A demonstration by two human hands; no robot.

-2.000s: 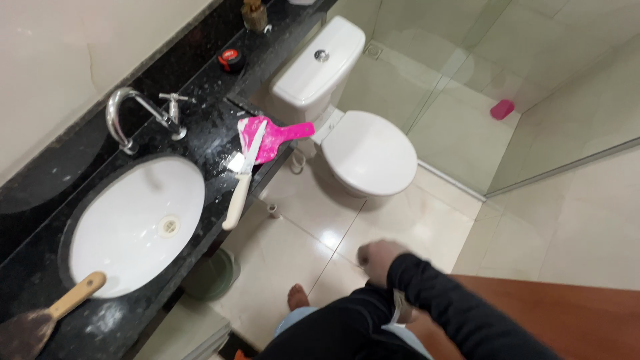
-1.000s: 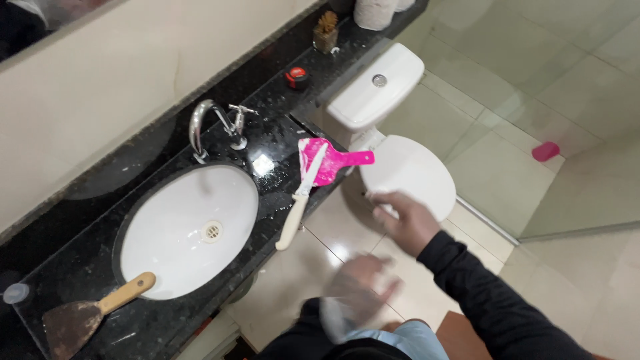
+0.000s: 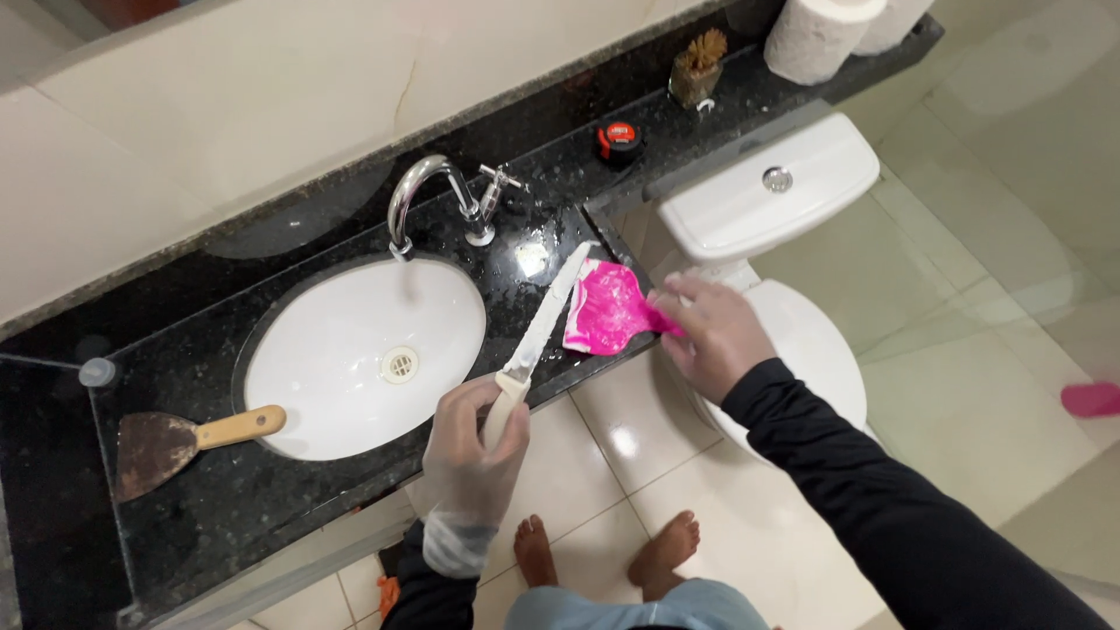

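My left hand (image 3: 477, 442), in a clear glove, grips the cream handle of a knife (image 3: 547, 315) whose blade is coated with white paste and points up and right over the black stone countertop (image 3: 236, 516). Just right of the blade, a pink plastic spatula (image 3: 610, 306) smeared with white paste lies at the counter's front edge. My right hand (image 3: 709, 332), also apparently gloved, has its fingers closed around the spatula's handle. Farther left, a putty knife (image 3: 162, 451) with a rusty blade rests on the counter, its wooden handle reaching over the rim of the white basin (image 3: 289, 350).
Behind the basin stands a chrome faucet (image 3: 429, 175). A tape measure (image 3: 619, 143), a small potted plant (image 3: 697, 70) and toilet paper rolls (image 3: 818, 35) sit along the back ledge. The toilet (image 3: 814, 350) is below on the right, near a glass shower screen (image 3: 989, 201).
My left hand has come up to the counter and taken hold of the knife, which lay there before. My right hand has reached the pink spatula's handle and closed on it.
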